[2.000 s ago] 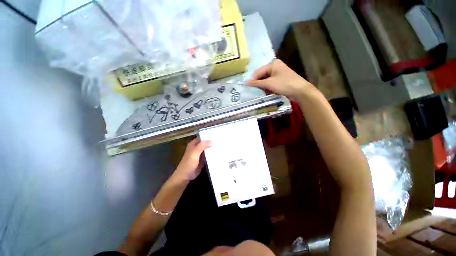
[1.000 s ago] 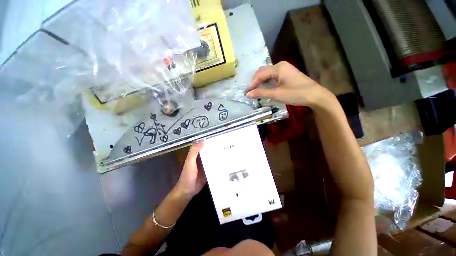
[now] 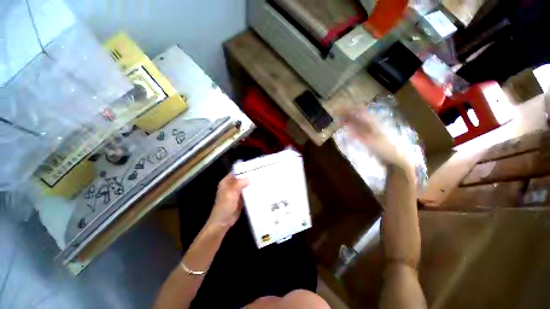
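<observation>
My left hand holds a flat white product box by its left edge, above my lap. The box has a small dark picture and a yellow mark near its lower end. My right hand is blurred, over the crumpled clear film in the scrap box; whether it holds anything cannot be told. The heat sealer is at the left, its long sealing bar apart from the box. Its half-round plate has black doodled hearts.
Bagged boxes under loose film cover part of the sealer. A dark phone lies on the wooden bench. The grey machine stands at the top. A red stool and a large brown carton are at the right.
The view has turned right. The product box has come away from the sealing bar, still in my left hand. My right hand has moved from beside the sealer to over the scrap film.
</observation>
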